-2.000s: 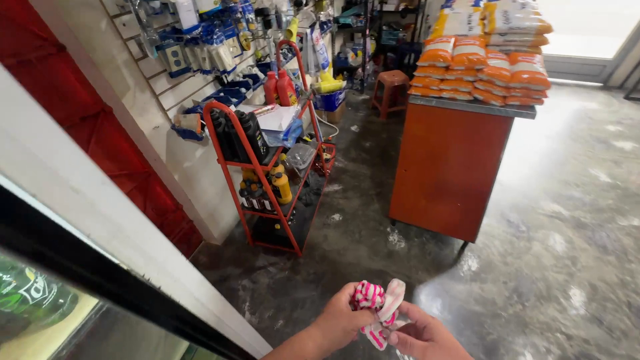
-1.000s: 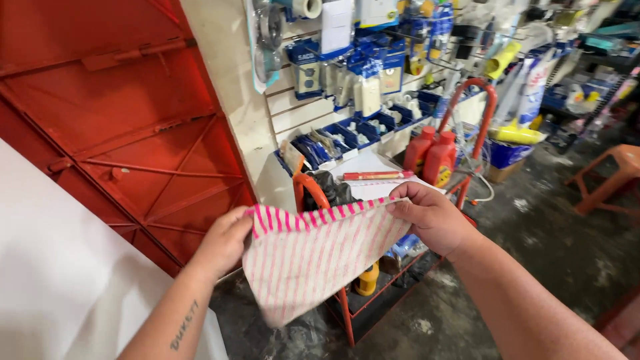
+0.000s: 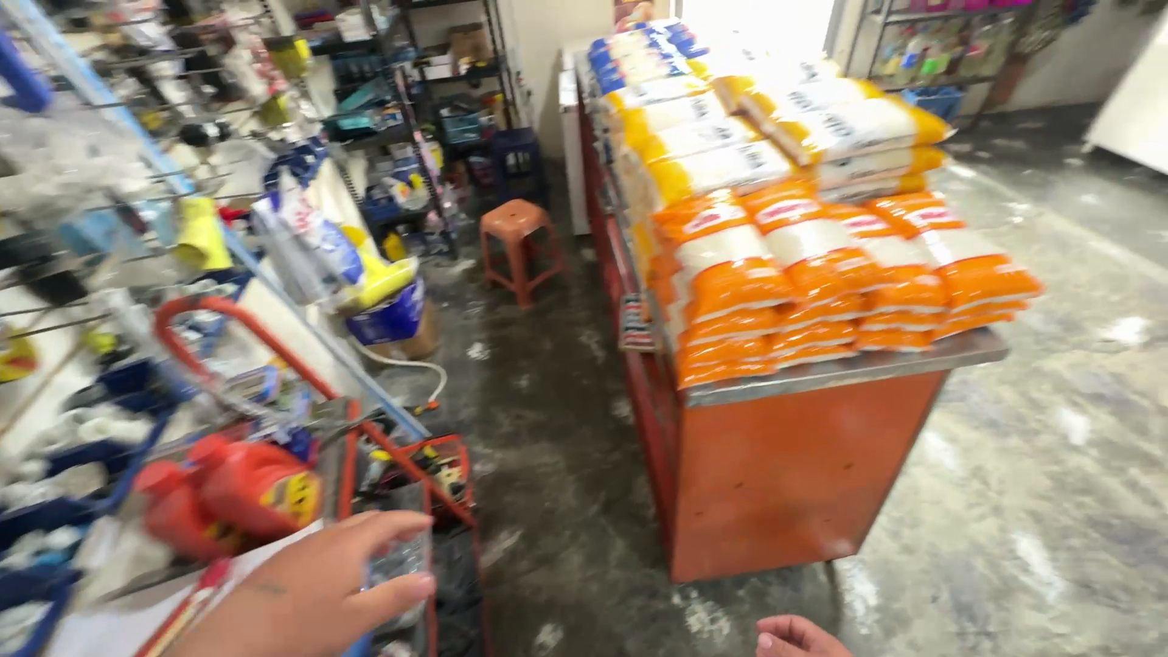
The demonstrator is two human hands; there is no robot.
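Observation:
My left hand (image 3: 310, 584) is over the top of the red metal rack (image 3: 351, 456), its thumb and forefinger apart, with nothing seen between them. Two red plastic bottles (image 3: 260, 497) stand just behind it, and a paper sheet with a red pencil-like item (image 3: 187, 607) lies beneath and beside it. At the bottom edge, my right hand (image 3: 796, 639) shows only partly, with curled fingers; whether it holds anything is hidden. The striped pink and white cloth is not in view.
A red counter (image 3: 803, 474) bears stacked orange-and-white bags (image 3: 730, 283) and yellow-and-white bags (image 3: 849, 128). An orange plastic stool (image 3: 517, 224) stands in the aisle behind. Goods hang on the wall at left, above blue bins (image 3: 137, 392). A white hose lies near a cardboard box.
The striped cloth, stretched between both my hands a second ago, has left the view. My hands have moved apart. The view has swung right toward the counter.

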